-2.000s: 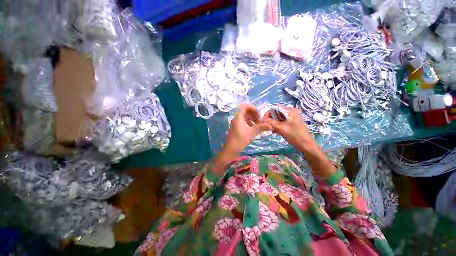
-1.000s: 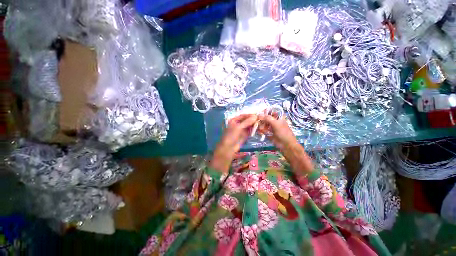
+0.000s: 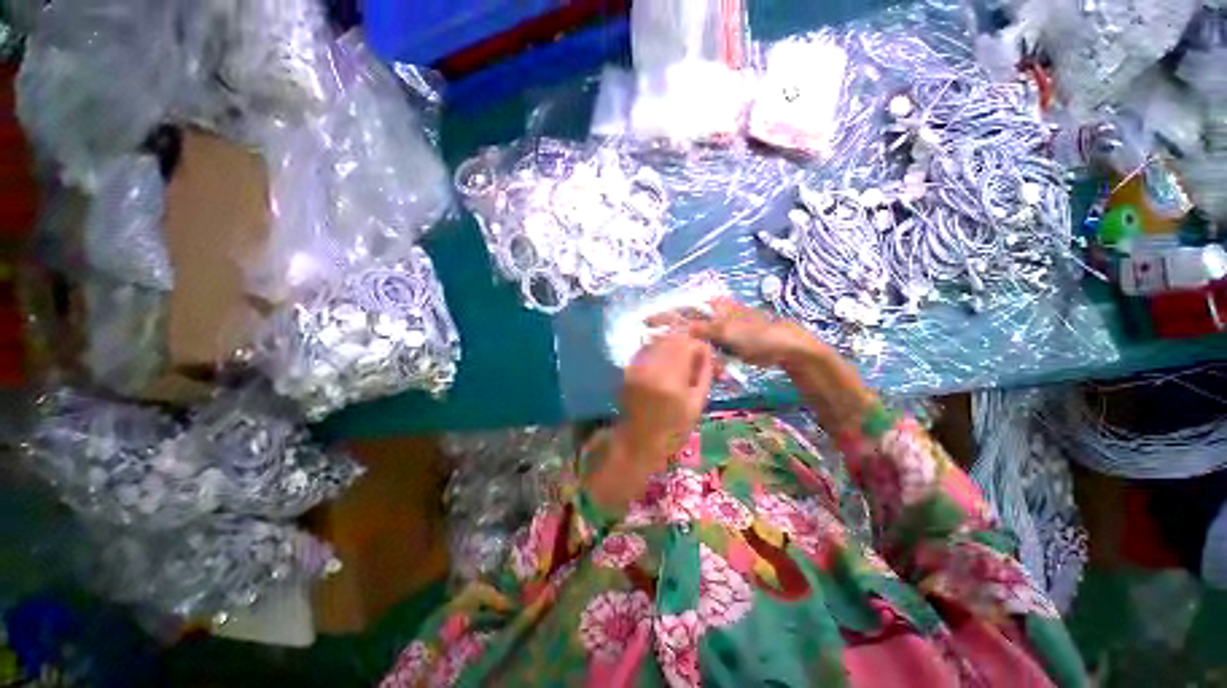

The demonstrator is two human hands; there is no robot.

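My left hand (image 3: 669, 380) is at the near edge of the bench, fingers bent together at the fingertips; what it holds is hidden. My right hand (image 3: 756, 332) reaches over from the right, its fingertips at the bright white label sheet (image 3: 633, 327) just beyond my left hand. Whether it grips a label cannot be told. A loose pile of coiled cables (image 3: 579, 222) lies beyond to the left. A tangled heap of white cables (image 3: 928, 222) lies to the right on the clear plastic sheet (image 3: 1023, 336).
Bagged cables (image 3: 363, 336) and a cardboard box (image 3: 215, 249) stand at left. Small zip bags (image 3: 801, 97) and a blue bin (image 3: 464, 27) are at the far side. A white bottle (image 3: 1155, 272) lies by a red box (image 3: 1190, 311) at right. Uncoiled cables (image 3: 1002, 457) hang off the bench.
My right hand has moved left onto the sheet. My left hand has turned more upright, nearer my body. The white ring and cable end seen between my hands earlier no longer show clearly.
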